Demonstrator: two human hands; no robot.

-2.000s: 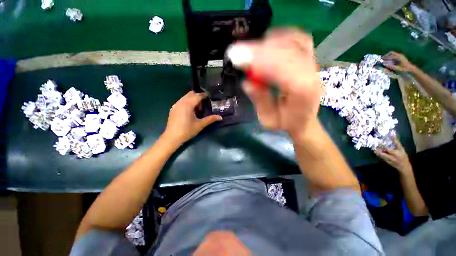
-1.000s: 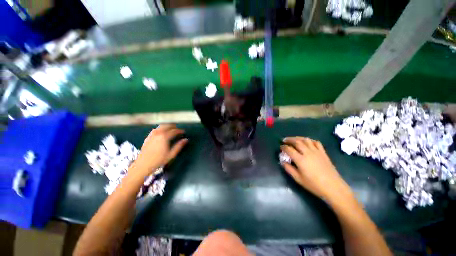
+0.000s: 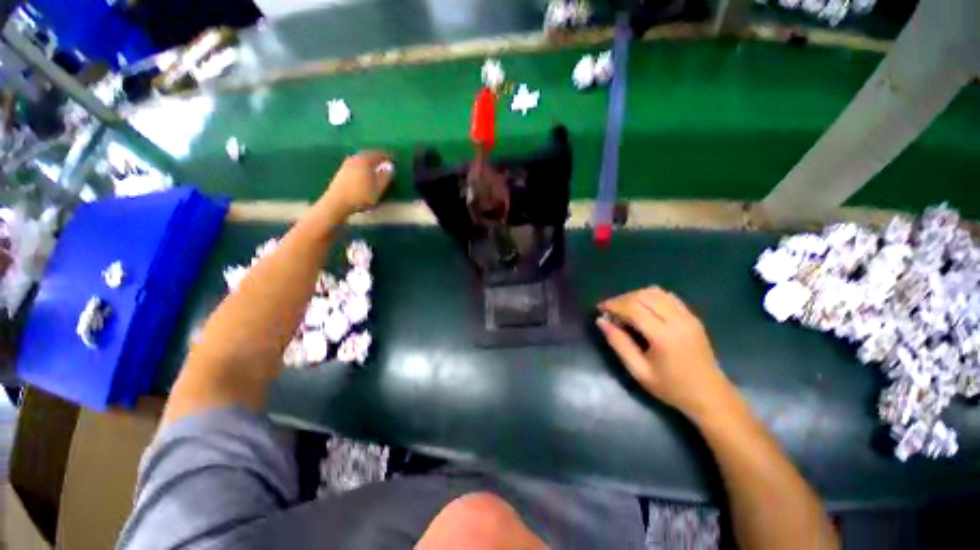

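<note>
The black hand press (image 3: 496, 204) stands in front of me, its red lever grip (image 3: 485, 118) pointing up and away. The fixture (image 3: 518, 305) on its base shows no white part. My left hand (image 3: 360, 185) reaches over the belt's near edge, left of the press, fingers closed around a small white part, mostly hidden. My right hand (image 3: 661, 344) rests on the dark green bench right of the press, thumb and fingertips close together; whether they hold a part is unclear. The left pile of white parts (image 3: 339, 306) lies partly behind my left forearm.
A larger pile of white parts (image 3: 876, 285) lies at the right. A blue bin (image 3: 129, 279) with loose parts is at the left. Several white parts lie on the green belt (image 3: 419, 97). A blue hose (image 3: 614, 140) with a red tip hangs beside the press; a grey post (image 3: 860, 118) stands behind.
My left hand has moved from beside the left pile forward to the belt edge. My right hand stays near the same place; the white part seen at its fingertips no longer shows clearly.
</note>
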